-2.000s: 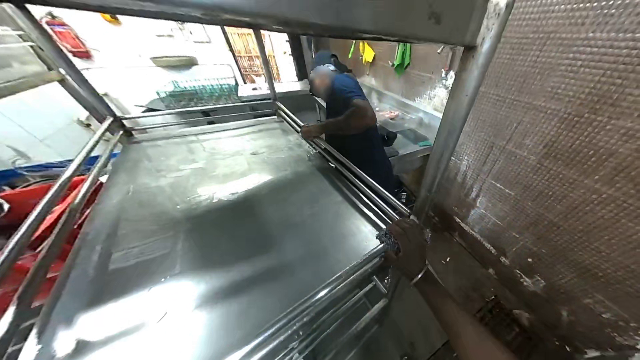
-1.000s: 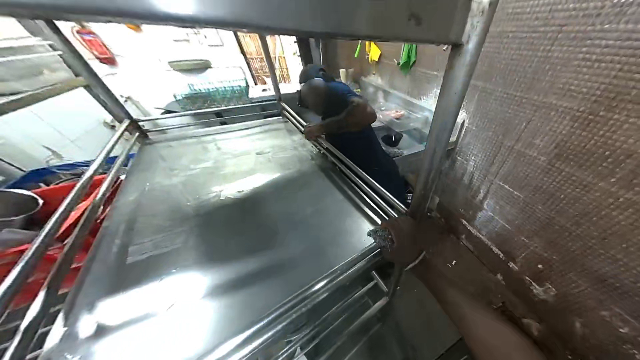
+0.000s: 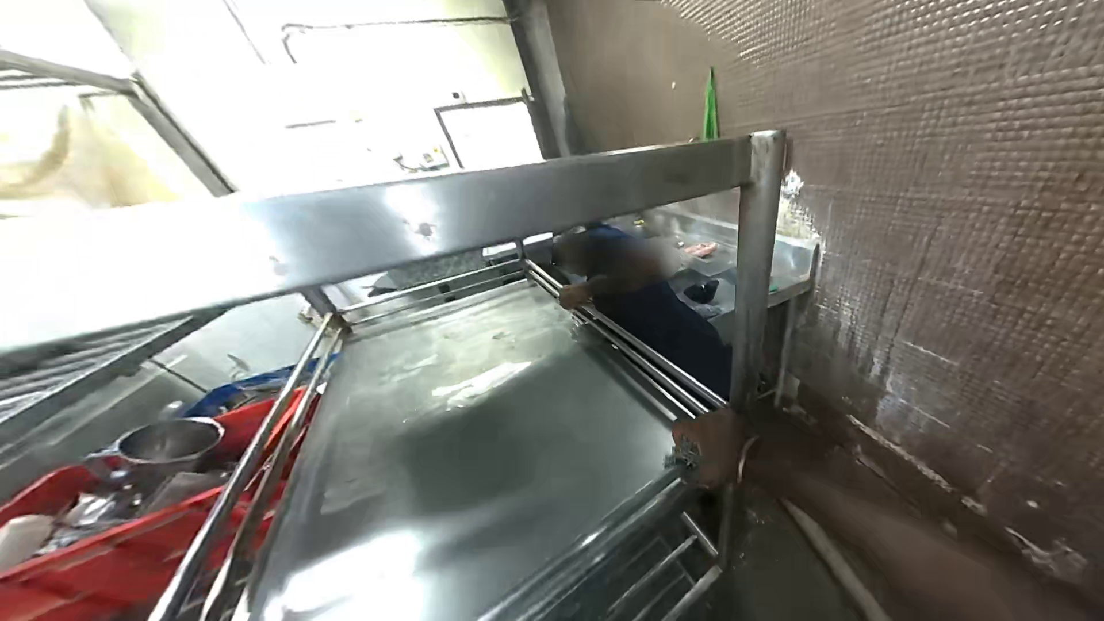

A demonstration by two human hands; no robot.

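My right hand is at the near right corner of a steel rack, closed around a dark metal scouring pad against the rails beside the corner post. A wet steel shelf stretches out to the left of this hand, with glare on its near part. Steel side rails run along its right edge, and a thick steel top beam crosses above. My left hand is out of view.
A person in dark blue bends at the rack's far right side, one hand on the rails. Behind them stands a steel counter. Red crates with a metal pot lie at left. A brown textured wall bounds the right.
The view has shifted, bringing the rack's top beam lower in the picture and more of the crates into sight. My right hand stays at the same corner with the pad.
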